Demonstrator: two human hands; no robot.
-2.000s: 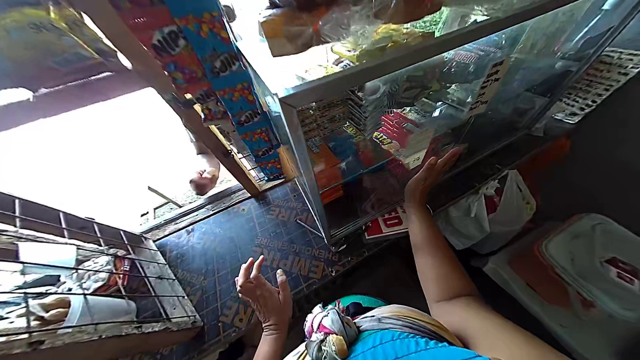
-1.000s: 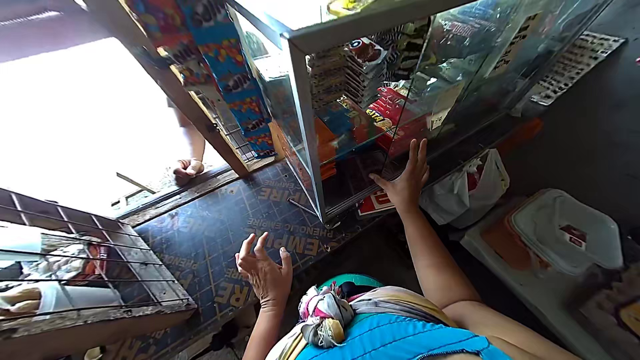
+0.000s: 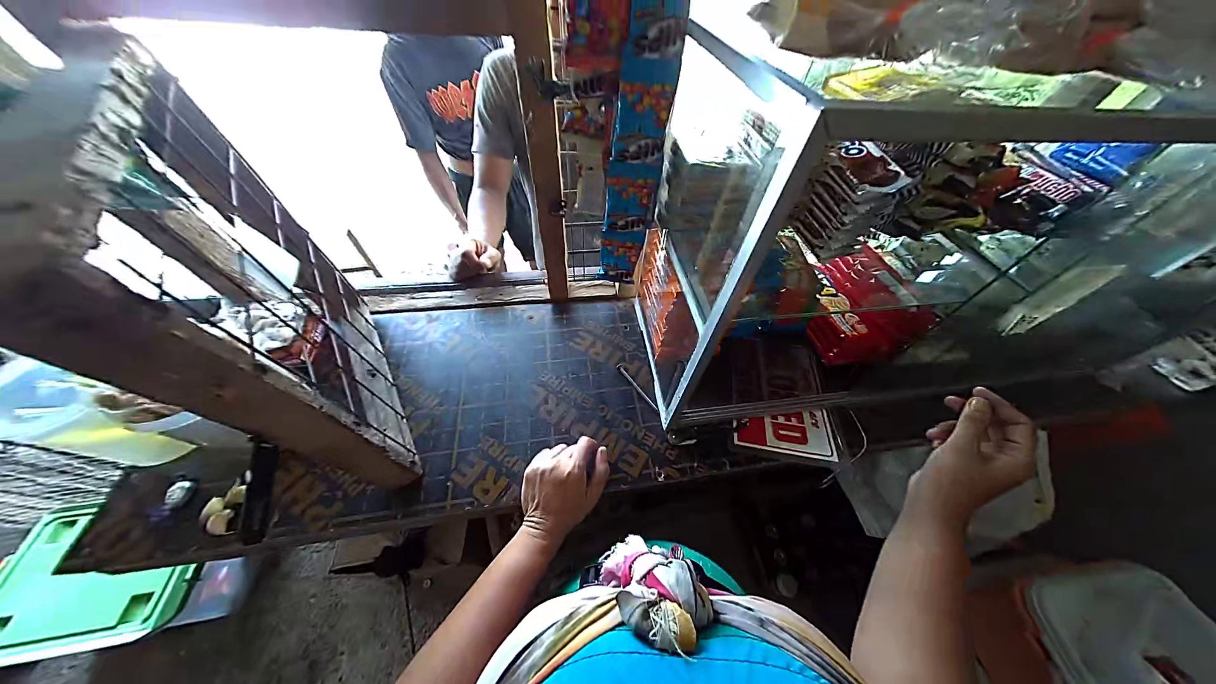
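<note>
My left hand (image 3: 562, 483) rests at the near edge of the dark printed plywood counter (image 3: 475, 380), its fingers curled over with nothing seen in them. To the right, my right hand (image 3: 983, 451) is raised in front of the lower edge of the glass display case (image 3: 741, 275), fingers bent; whether something small is between them cannot be told. Red snack packs (image 3: 869, 304) and other packets lie behind the glass. Under the case's front corner a red and white sign (image 3: 788, 432) pokes out.
Beyond the wooden window sill (image 3: 446, 296), two people stand outside, one person's hand (image 3: 475, 258) at the sill. Blue snack packs (image 3: 638, 142) hang by the post. A wire-mesh frame (image 3: 380, 399) stands left, a green lid (image 3: 85, 589) lower left, a white plastic bag (image 3: 893, 494) below the case.
My right hand has moved away from the case's front glass, its spread fingers now bent. The fingers of my left hand have curled in. The view has swung left and up.
</note>
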